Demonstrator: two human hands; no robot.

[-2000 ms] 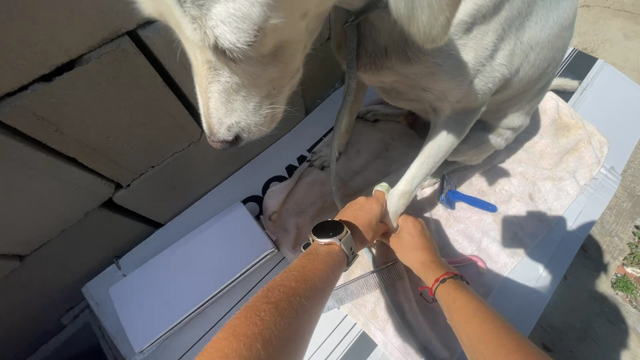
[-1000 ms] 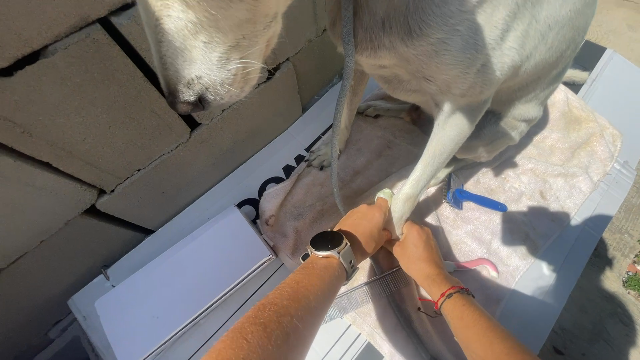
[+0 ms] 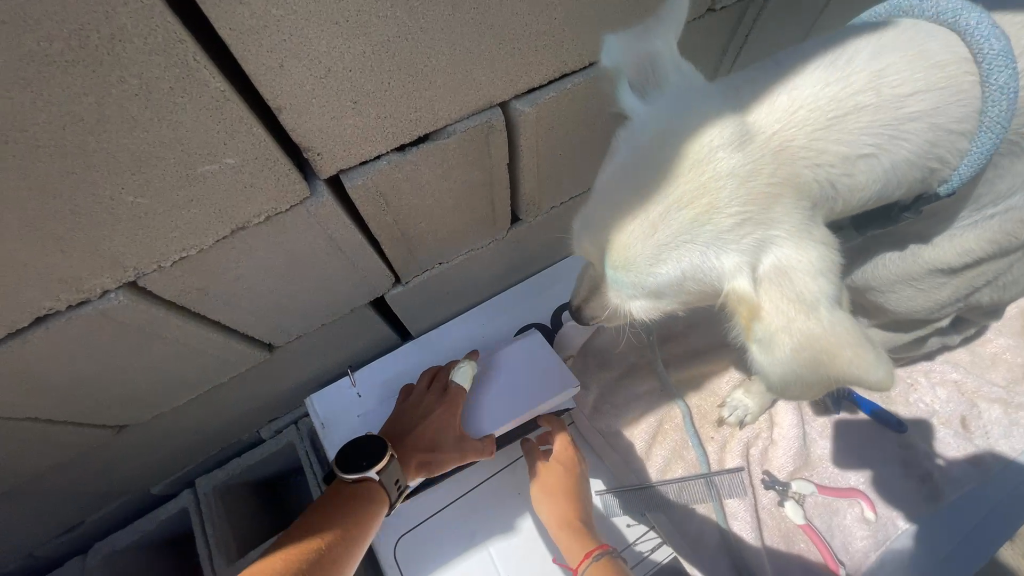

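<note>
A white box (image 3: 516,382) lies near the wall, its front edge raised over a dark gap. My left hand (image 3: 436,424) rests on its left part, with a whitish wrap on one finger and its thumb at the front edge. My right hand (image 3: 556,472) touches the front edge near the right corner with its fingertips; whether it grips the edge I cannot tell. The white dog (image 3: 720,208) bends its head down, its nose close to the box. Pink-handled nail clippers (image 3: 800,504), a metal comb (image 3: 680,490) and a blue-handled grooming tool (image 3: 876,412) lie to the right.
A concrete block wall (image 3: 432,192) runs behind. Hollow blocks (image 3: 256,488) stand at the lower left. A pinkish towel (image 3: 768,448) covers part of the white surface (image 3: 472,520). A light blue rope leash (image 3: 692,436) crosses the towel from the dog's side.
Both hands have let go of the dog's front leg and moved left to the white box. The dog's head has come down near the box. The view has swung left.
</note>
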